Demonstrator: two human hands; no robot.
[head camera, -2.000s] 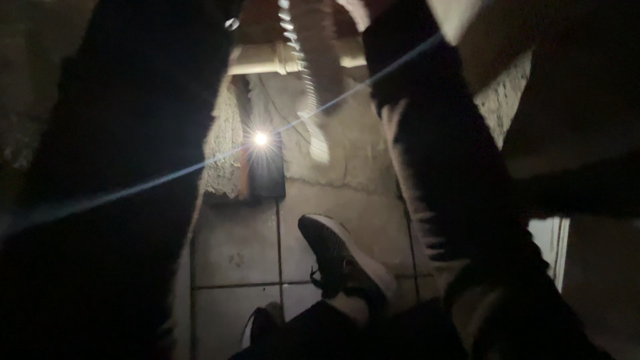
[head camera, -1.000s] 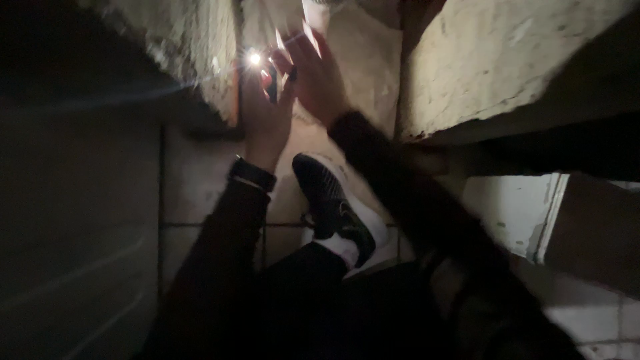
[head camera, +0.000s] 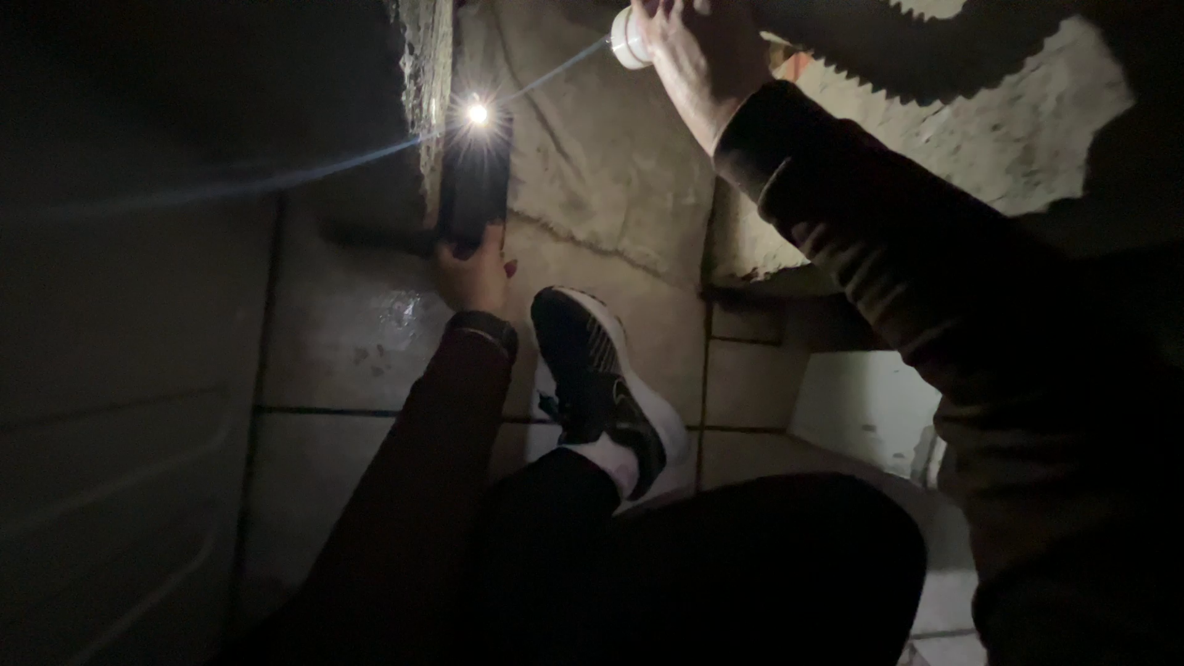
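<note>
My left hand (head camera: 474, 276) grips the lower end of a dark, flat phone-like device (head camera: 474, 190), whose small bright light shines near its top. At the upper edge, my right hand (head camera: 698, 55) has its fingers around a white round plastic piece (head camera: 631, 39), perhaps a cap or pipe fitting; its upper part is out of view. The corrugated shadow (head camera: 888, 55) of a ribbed hose falls on the wall to the right of that hand.
A rough plastered edge (head camera: 425, 102) rises beside the device. Below are floor tiles (head camera: 342, 342) and my dark sneaker (head camera: 592, 379). A broken masonry edge (head camera: 1027, 139) stands at the right, with a pale panel (head camera: 865, 407) under it. A dim ridged panel (head camera: 111, 444) is at the left.
My hands were close together near the light one second ago and are now apart. The right has moved right. The dark device, standing by the wall two seconds ago, is now in my left hand.
</note>
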